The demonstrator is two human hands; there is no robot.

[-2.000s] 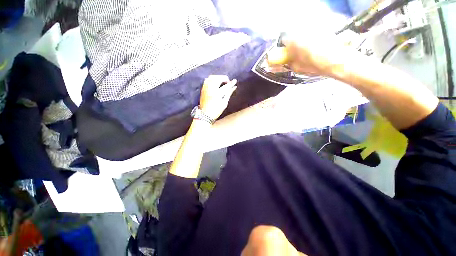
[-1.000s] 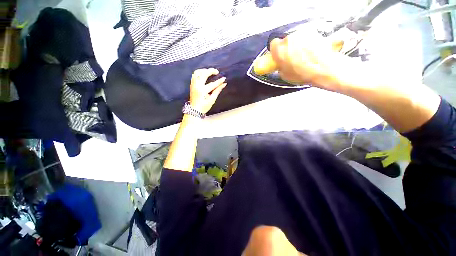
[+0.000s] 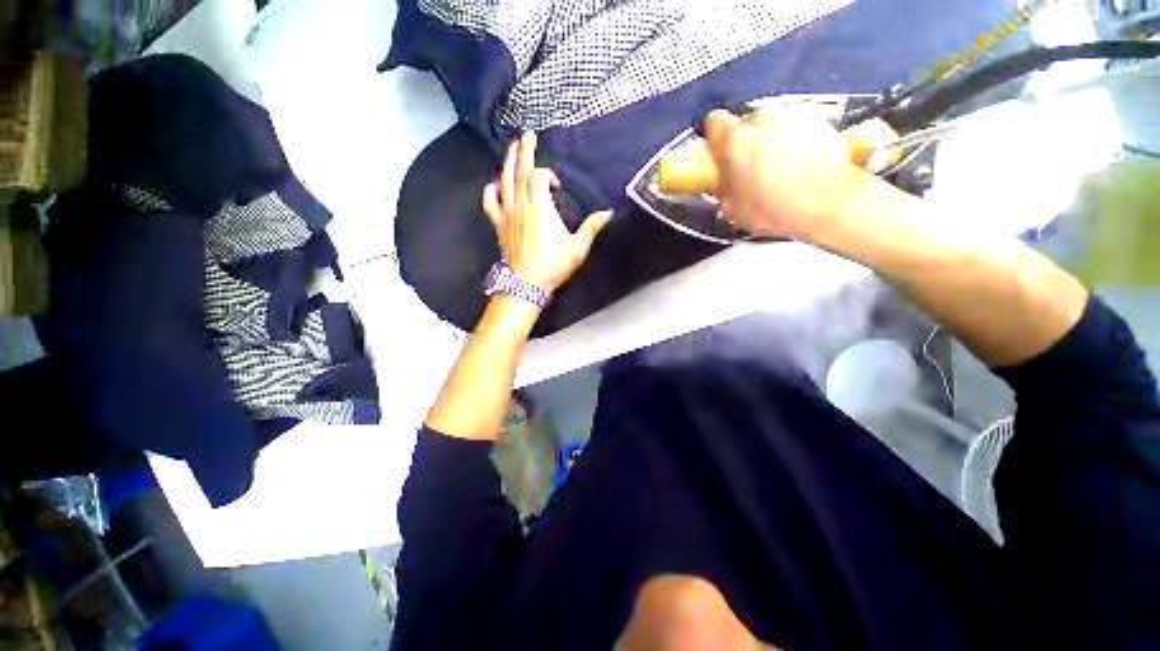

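Note:
The navy garment (image 3: pixel 636 121) with black-and-white checked lining (image 3: pixel 579 64) lies over the dark padded buck (image 3: pixel 439 229), whose rounded left end is bare. My left hand (image 3: pixel 537 223) rests flat with fingers spread at the navy edge, over the buck, gripping nothing. My right hand (image 3: pixel 776 165) is closed on the yellowish handle of the steam iron (image 3: pixel 674 210). The iron's pointed tip faces left, and its soleplate is on the navy cloth and buck, right of my left hand. My right hand and forearm hide part of the iron.
A navy and checked garment heap (image 3: pixel 140 293) lies left on the white table (image 3: pixel 305 490). Black hose and cords (image 3: pixel 1005 76) run from the iron to the upper right. Stacked brown bundles (image 3: pixel 23 191) stand at far left. A white fan (image 3: pixel 986 471) is at lower right.
The view has shifted. My left hand has moved to the garment's left edge near the buck's rounded end, with its fingers straighter. The navy cloth covers less of that end. My right hand still holds the iron.

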